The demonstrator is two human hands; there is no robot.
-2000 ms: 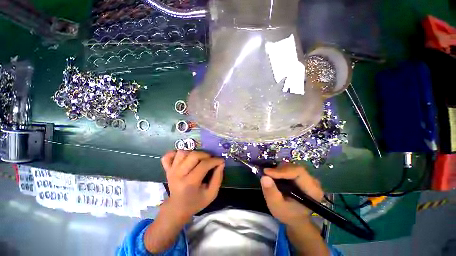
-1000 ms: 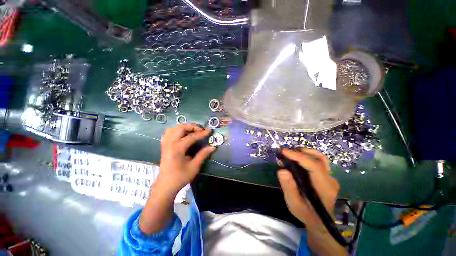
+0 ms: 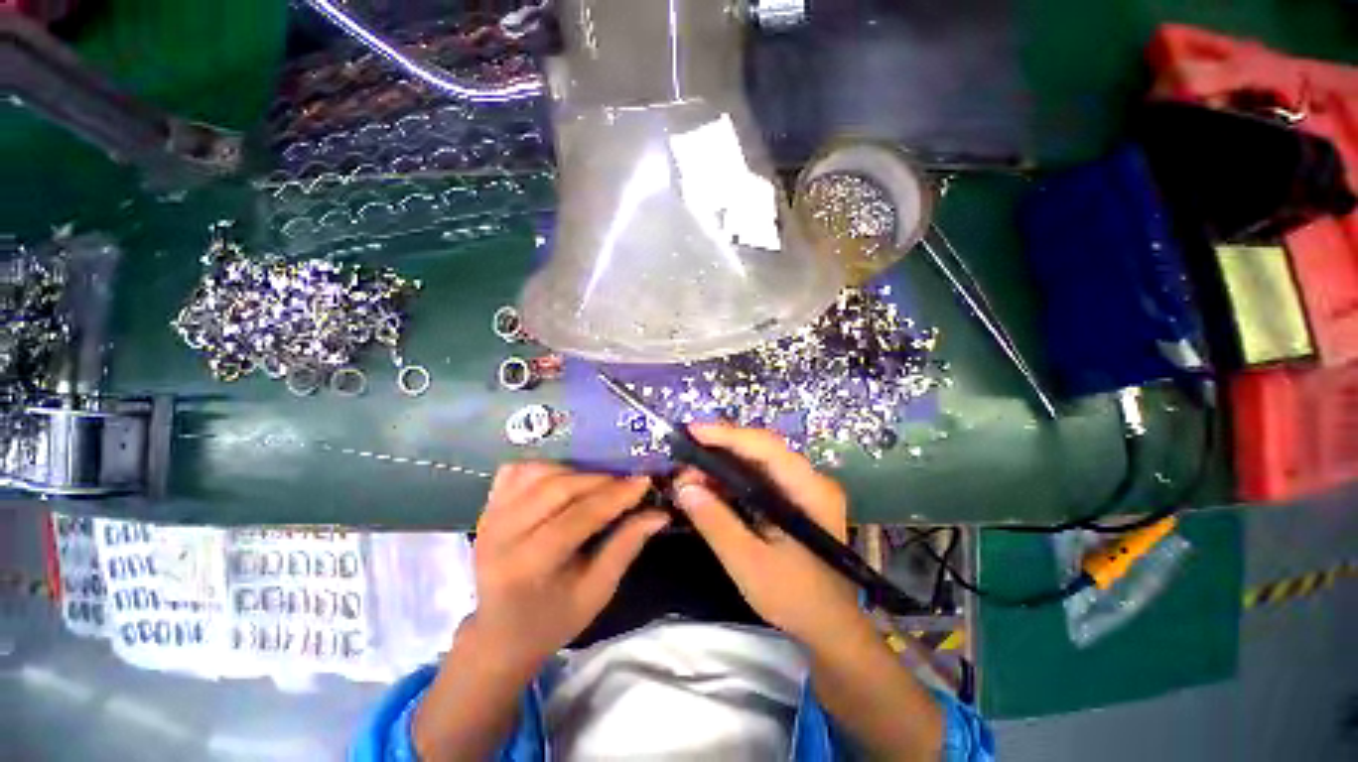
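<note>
My right hand (image 3: 767, 521) holds the black soldering iron (image 3: 797, 524), its thin metal tip pointing up and left over the edge of the purple-blue mat (image 3: 596, 424). My left hand (image 3: 559, 543) is beside it, thumb and fingertips pinched close to the right fingertips. A small dark thing shows between the fingertips, too small to name surely. The thin solder wire (image 3: 402, 457) runs from the left to my left hand. Small loose components (image 3: 812, 372) are heaped on the mat. A few rings (image 3: 512, 372) stand in a short column left of the hood.
The fume hood (image 3: 670, 268) hangs over the mat. The round tub (image 3: 856, 216) and tweezers (image 3: 990, 320) are right of it. A pile of ring parts (image 3: 283, 313) and the grey wire holder (image 3: 90, 447) are left. The blue box (image 3: 1110, 276) and red trays (image 3: 1296, 432) are right.
My right hand with the iron has moved left, close to my left hand. My left hand has moved down from the set-apart rings to the bench's front edge. The camera view has shifted.
</note>
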